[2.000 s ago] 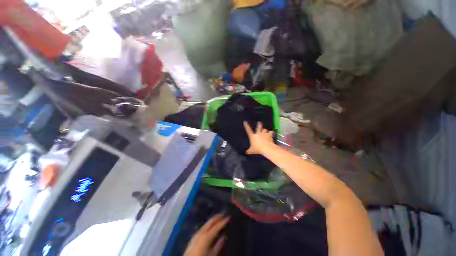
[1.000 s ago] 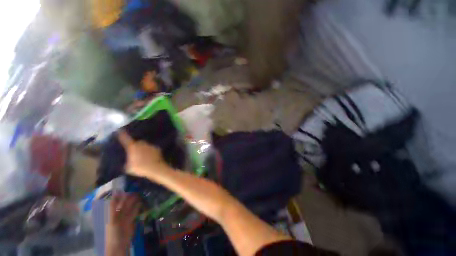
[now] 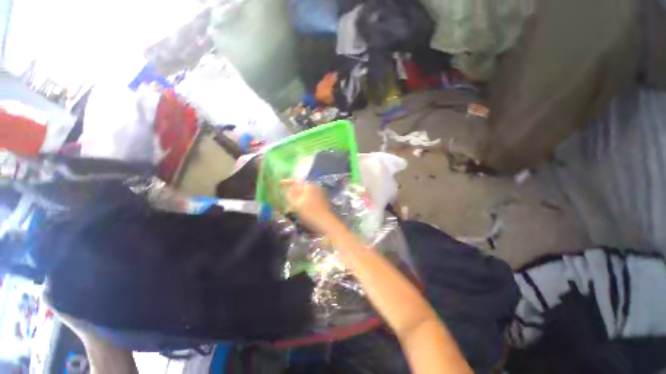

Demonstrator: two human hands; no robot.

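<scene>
The green plastic basket (image 3: 310, 140) stands near the centre, with a dark piece (image 3: 330, 164) inside. My right hand (image 3: 305, 201) reaches into its left part; it is blurred, and I cannot tell whether the fingers hold anything. A large black garment piece (image 3: 168, 274) lies bunched across the machine table at the left. A clear crinkled bag (image 3: 328, 274) with a red strip lies over the basket's near side, beside my right forearm. I cannot make out my left hand.
Part of the sewing machine's panel (image 3: 75, 361) shows at the lower left. Dark cloth (image 3: 460, 277) lies right of the bag, with a black and white fabric bundle (image 3: 584, 281) beyond. Cloth heaps and large sacks (image 3: 255, 51) stand behind the basket.
The black pieces that filled the basket are mostly out of it, and black cloth now covers much of the table. My right hand is back in the basket after moving left with dark cloth.
</scene>
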